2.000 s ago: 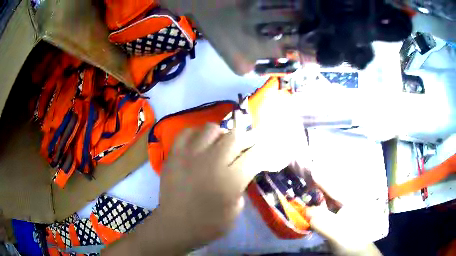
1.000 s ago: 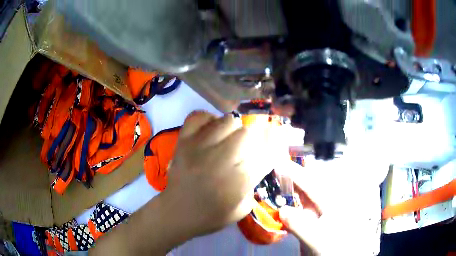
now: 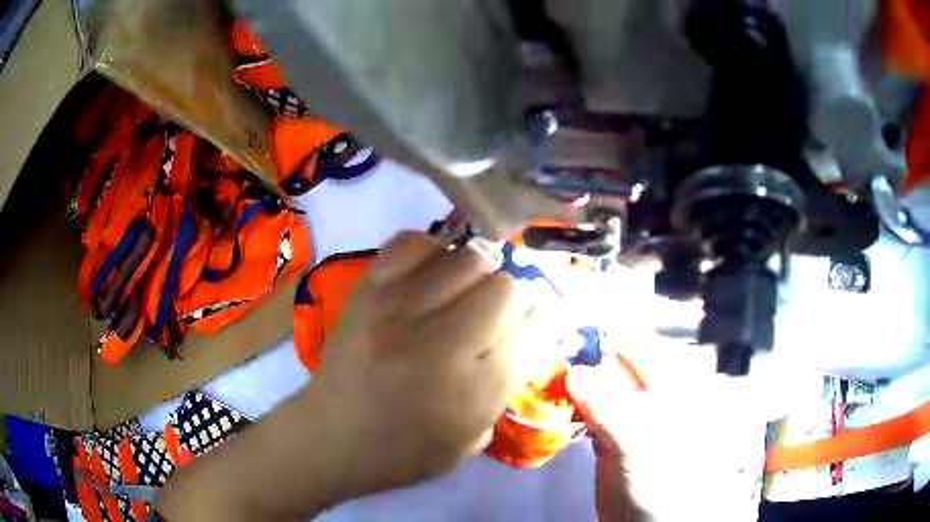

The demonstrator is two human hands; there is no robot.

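An orange pouch piece with dark navy edging (image 3: 328, 296) lies under and left of my left hand, and its orange and printed end (image 3: 535, 433) shows between my hands. My left hand (image 3: 423, 347) is closed on the fabric just left of the needle area. My right hand (image 3: 612, 418), partly washed out by glare, pinches the near end of the piece. The presser foot area (image 3: 576, 240) under the grey machine head (image 3: 408, 92) is close beyond my left fingertips. The needle point is lost in glare.
An open carton (image 3: 194, 372) full of orange gusset pieces (image 3: 194, 235) stands at left. Printed panels (image 3: 209, 423) lie lower left. Another orange pouch (image 3: 301, 143) lies beyond the carton edge. The black tension assembly (image 3: 739, 245) hangs close overhead. An orange strip (image 3: 851, 444) crosses at right.
The machine head has come to fill more of the upper view as the camera shifted. Both hands stay on the pouch; its near end has drawn in and turned between them, hiding more of it.
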